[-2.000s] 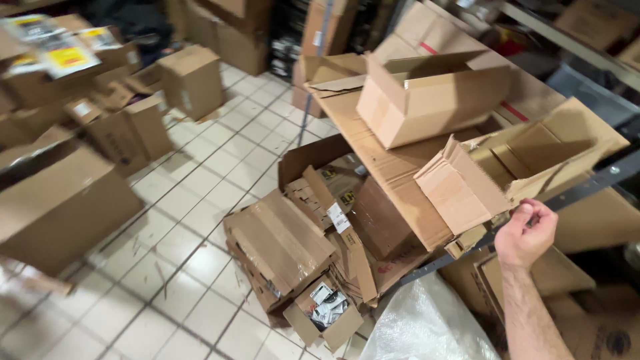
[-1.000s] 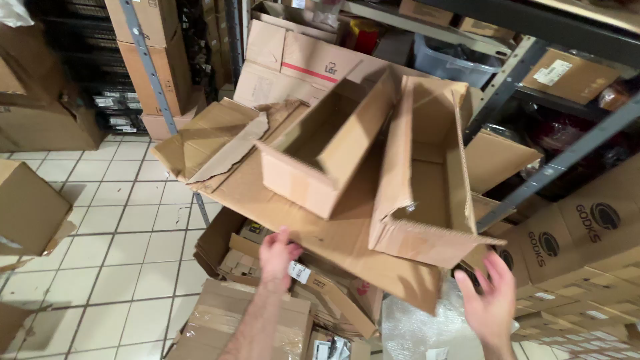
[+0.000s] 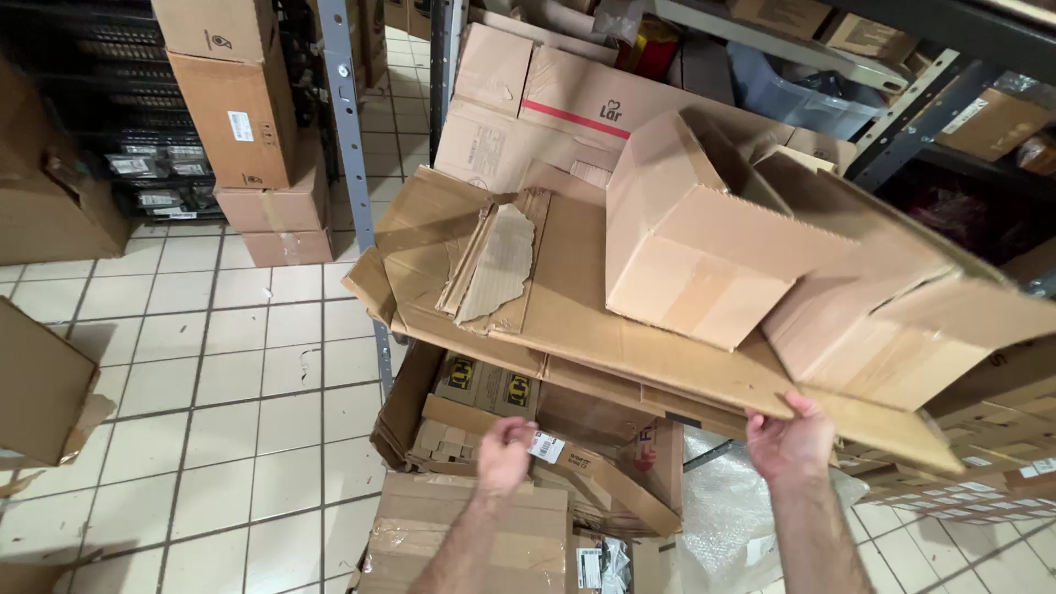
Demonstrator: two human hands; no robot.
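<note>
My right hand [image 3: 789, 433] grips the near edge of a flattened cardboard sheet [image 3: 660, 363], thumb on top, at lower right of centre. Two open-topped cardboard boxes stand on the stacked sheets: a tilted box [image 3: 701, 264] and another box [image 3: 883, 330] right of it. My left hand [image 3: 505, 454] hovers with bent fingers below the sheets' edge, over an open carton of cardboard pieces; it seems to hold nothing. Just beside its fingers is a white label [image 3: 546, 446] on a cardboard flap. A torn piece of corrugated cardboard [image 3: 499, 264] lies on the left part of the sheets.
A grey metal shelf post [image 3: 346, 124] rises left of the sheets. Stacked cartons [image 3: 239, 124] stand behind it on the tiled floor. Below are a taped carton [image 3: 470, 528] and bubble wrap [image 3: 726, 503]. A blue plastic bin [image 3: 800, 91] sits on the back shelf.
My right hand, apart from the sheets' corner one second ago, now grips their near edge. The two boxes lean differently. The view has swung right since two seconds ago.
</note>
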